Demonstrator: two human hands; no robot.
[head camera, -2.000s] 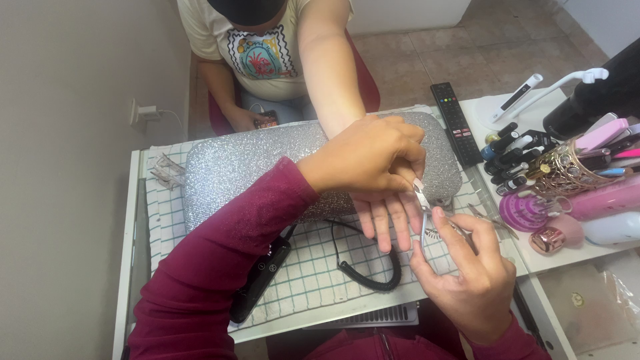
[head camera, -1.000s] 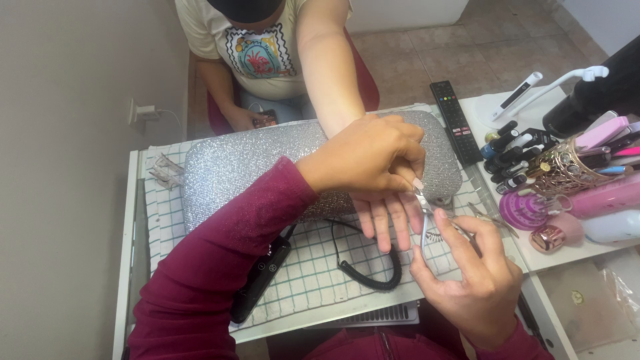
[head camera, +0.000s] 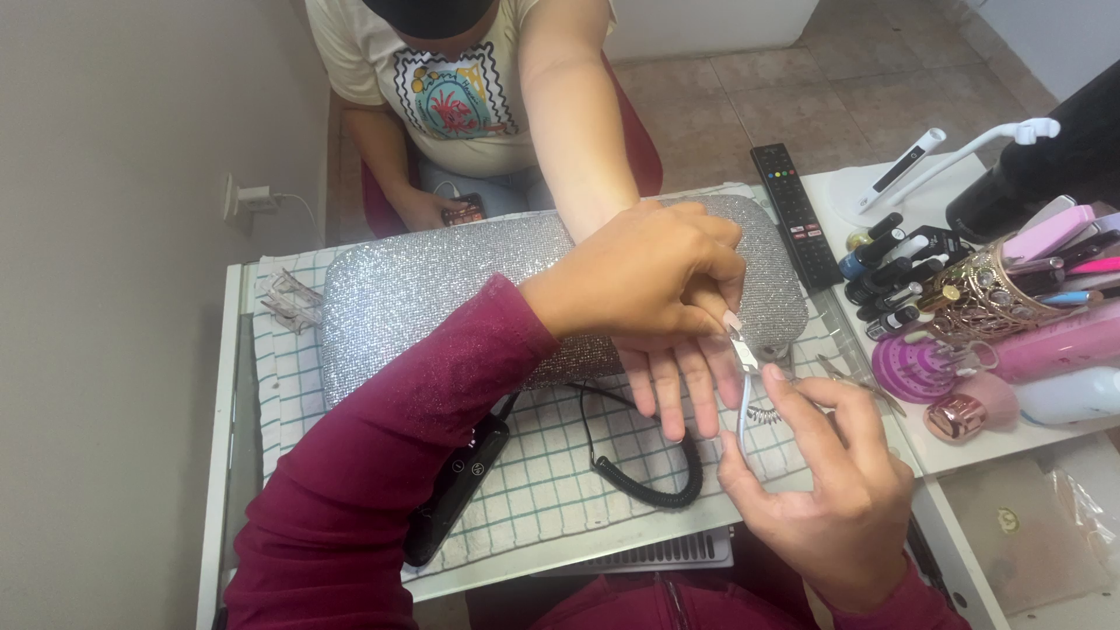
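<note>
My left hand (head camera: 652, 271) grips the thumb of another person's hand (head camera: 678, 381), which is held palm up with its fingers spread toward me. In my right hand (head camera: 822, 472) is a cuticle nipper (head camera: 744, 357) with pale handles and a small coiled spring. Its jaws are at the tip of the held thumb. The person's forearm (head camera: 582, 140) lies over a glittery silver armrest cushion (head camera: 437, 297). Below the cushion, a checked cloth (head camera: 542, 490) covers the table. My fingers partly hide the nipper's handles.
A black electric device (head camera: 459, 490) and its coiled cord (head camera: 647, 494) lie on the cloth. On the right stand a remote control (head camera: 794, 219), nail polish bottles (head camera: 879, 278), a metal holder (head camera: 989, 293) of tools, a purple container (head camera: 910, 367) and a white lamp (head camera: 954, 171). The seated person holds a phone (head camera: 464, 210).
</note>
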